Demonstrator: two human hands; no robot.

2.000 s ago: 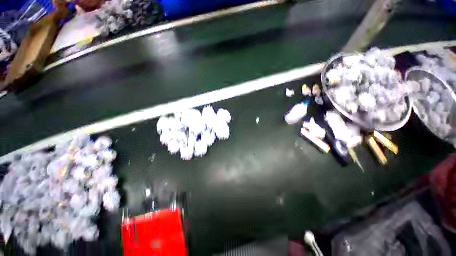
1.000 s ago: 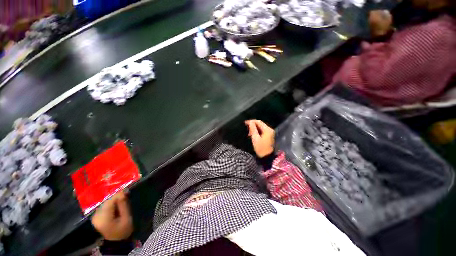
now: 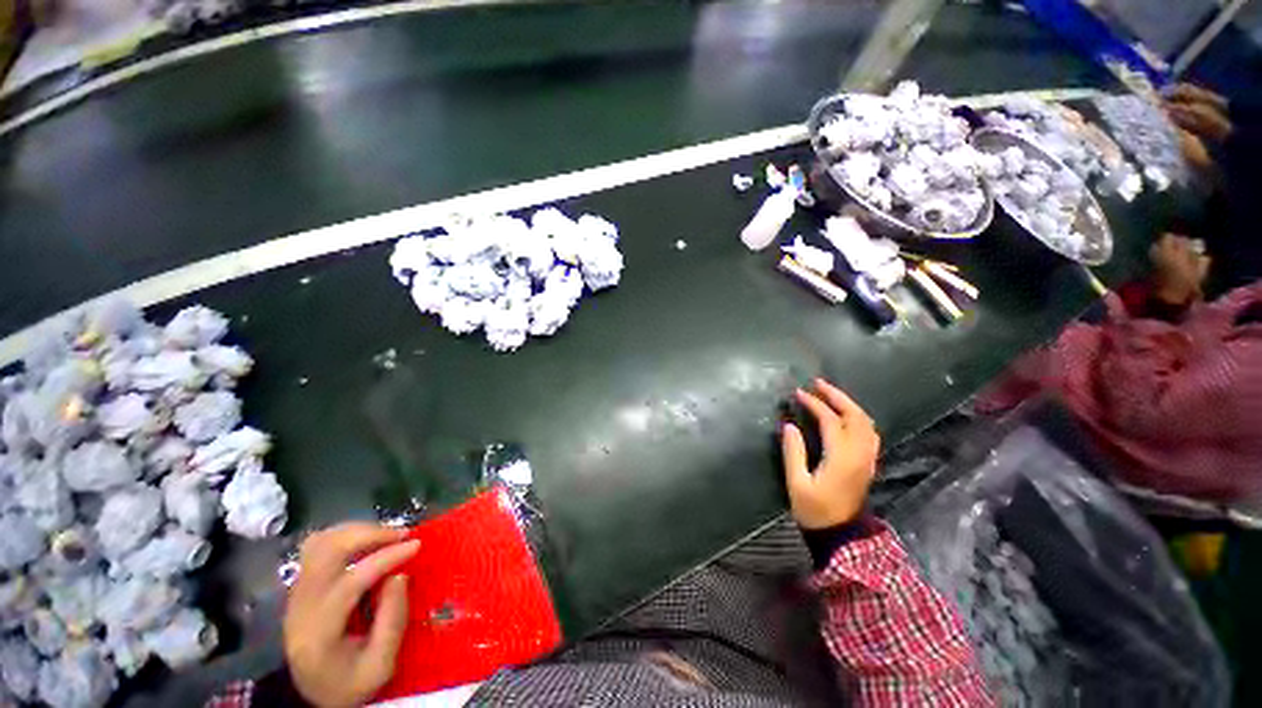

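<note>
A flat red packet (image 3: 478, 609) lies at the near edge of the dark green bench, its clear wrapping glossy at the top corner. My left hand (image 3: 343, 609) rests on its left side, thumb and fingers bent over the red surface; whether it grips the packet is hard to tell. My right hand (image 3: 835, 457) is over the bench's near edge, fingers apart and empty. A large heap of grey-white knobbly pieces (image 3: 125, 512) lies at the left. A smaller heap of white pieces (image 3: 505, 277) lies at the middle.
Two metal basins (image 3: 907, 228) heaped with pieces stand at the back right. A squeeze bottle (image 3: 770, 217), tan sticks (image 3: 934, 293) and a dark-handled tool lie before them. A plastic-lined crate (image 3: 1107, 553) is at the lower right. Another person's red-checked sleeve (image 3: 1149, 387) and hands show at the right.
The view has turned back toward the bench. My left hand has moved from the packet's near edge onto its left side. My right hand has moved from beside the lap up to the bench.
</note>
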